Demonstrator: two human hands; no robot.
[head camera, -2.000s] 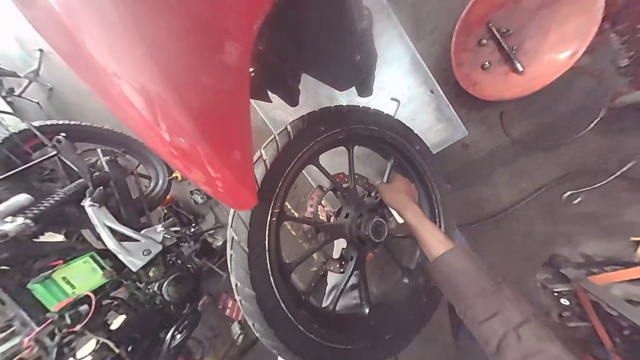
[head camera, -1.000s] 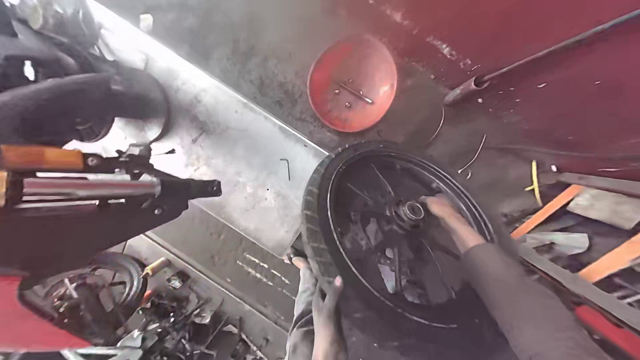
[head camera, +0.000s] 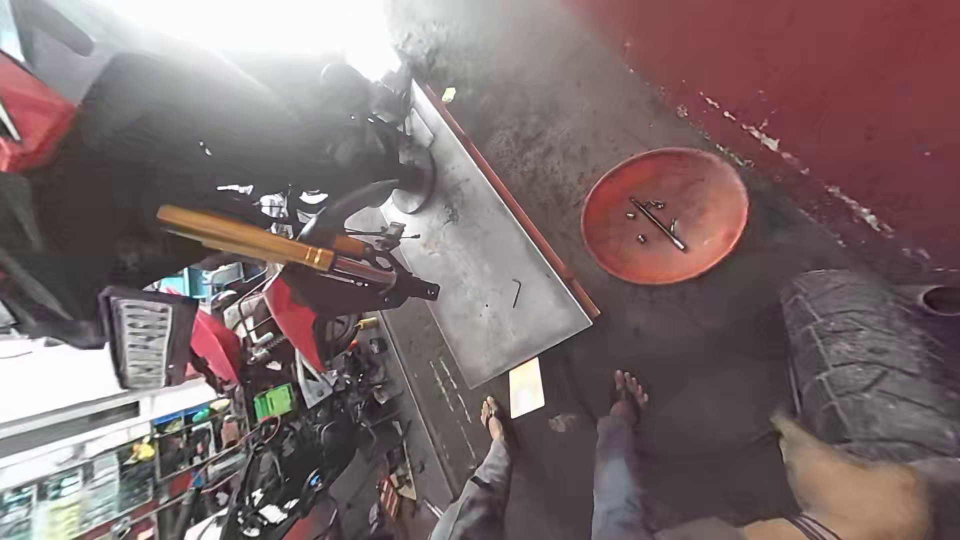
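My left hand (head camera: 855, 480), blurred and with thin dark bands at the wrist, is at the lower right against the black motorcycle tyre (head camera: 847, 360). Its thumb side shows beside the tread, while the other fingers are hidden. The tyre stands tread towards me at the right edge, partly cut off. My right hand is out of view. Left of the tyre, a round orange pan (head camera: 705, 262) holds a dark metal rod (head camera: 660, 225) and several small metal parts. A hex key (head camera: 517, 292) lies on a grey metal platform (head camera: 487, 330).
My bare feet (head camera: 630, 394) are on the dark floor near a pale flat piece (head camera: 526, 387). A motorcycle front end with gold fork tubes (head camera: 247, 240) juts in from the left. Motorcycle parts and a green box (head camera: 274, 403) lie lower left. A red wall (head camera: 825, 90) runs along the upper right.
The wheel has moved to the right, away from the metal platform, and its tread now faces me. My right hand, earlier at the hub, has left the view. The view has shifted widely.
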